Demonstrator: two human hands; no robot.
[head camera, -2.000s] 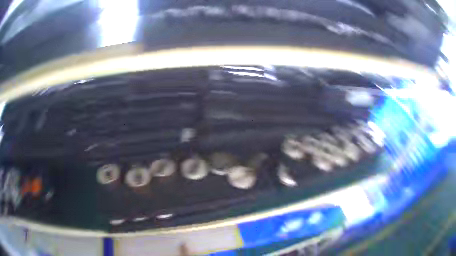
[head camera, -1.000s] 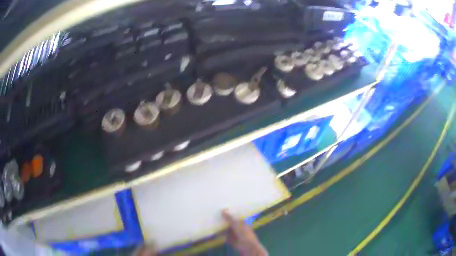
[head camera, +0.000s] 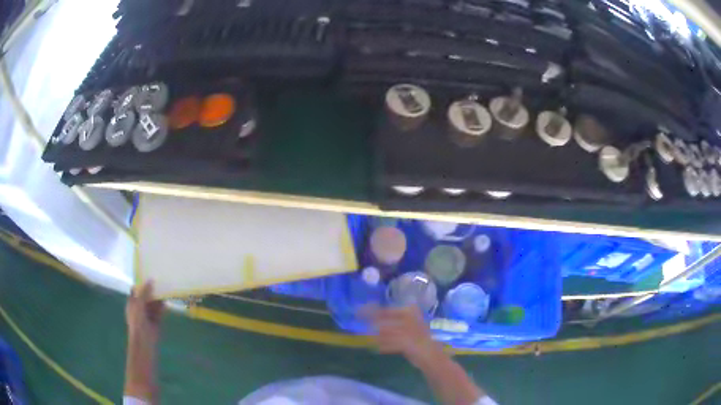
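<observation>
A white board with a yellow edge (head camera: 237, 245) lies below the shelf's front edge, slightly tilted. My left hand (head camera: 145, 307) grips its lower left corner. To its right is an open blue crate (head camera: 545, 308) with round containers in it, one with a pinkish lid (head camera: 388, 245), one greenish (head camera: 445, 263) and one light blue (head camera: 466, 302). My right hand (head camera: 402, 328) is over the crate's front left rim. It is blurred, no object shows in it, and its finger pose is unclear.
Above, the shelf edge (head camera: 277, 198) runs across the view. Black trays hold grey round pieces (head camera: 149, 131), orange discs (head camera: 216, 109) and silver round pieces (head camera: 469, 118). Green floor with a yellow line (head camera: 277, 326) lies below.
The view has turned left and down. The board has moved left relative to the trays, and the crate of containers is uncovered. Both hands show more fully.
</observation>
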